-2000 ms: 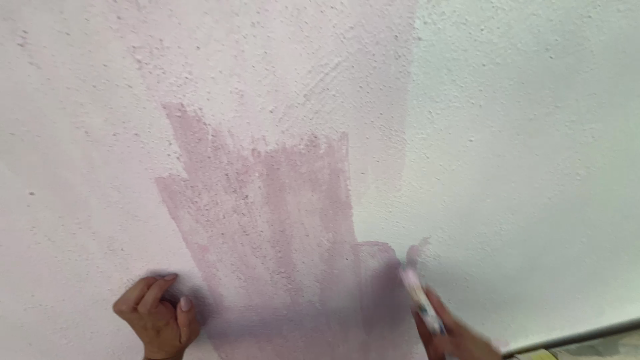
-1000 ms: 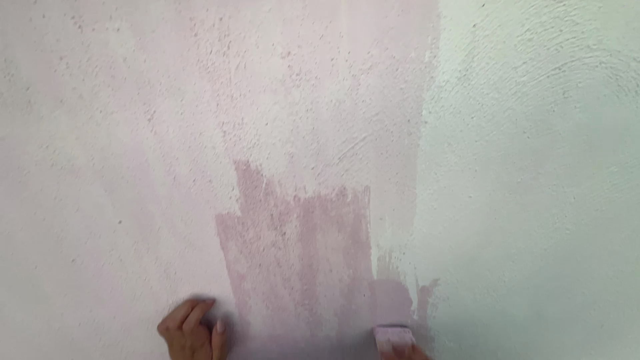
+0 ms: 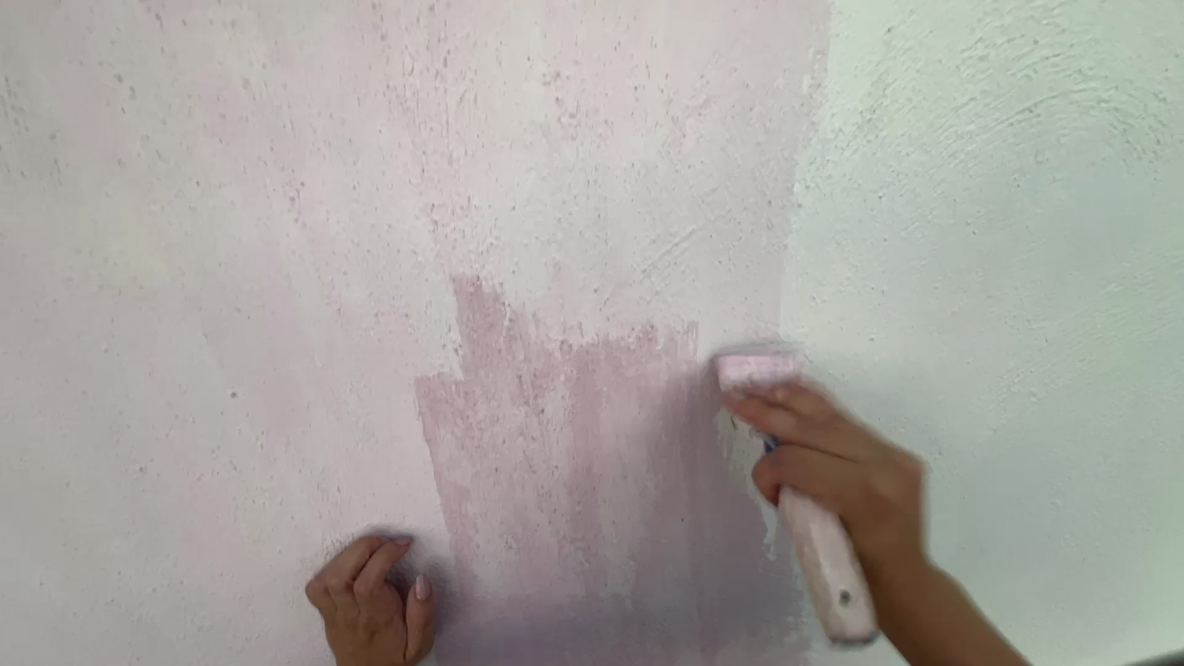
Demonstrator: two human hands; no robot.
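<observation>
My right hand [image 3: 846, 472] is closed around the handle of a wide paintbrush [image 3: 828, 573], whose pink-coated head lies against the textured wall [image 3: 999, 277]. The brush head sits just right of the upper edge of a darker pink, wet-looking paint patch [image 3: 573, 444]. At the lower left, my left hand [image 3: 370, 601] rests by the wall with curled fingers, left of the patch; nothing shows in it. Fingers of my right hand hide part of the brush's ferrule.
Paler pink paint [image 3: 277, 231] covers the wall to the left and above the patch. Toward the right the wall is whitish green with rough, curved texture marks. A dark edge shows at the bottom right corner.
My right hand has moved up the wall with the brush from the bottom of the view. Fresh pink paint has spread along the patch's right side. My left hand stays low at the left.
</observation>
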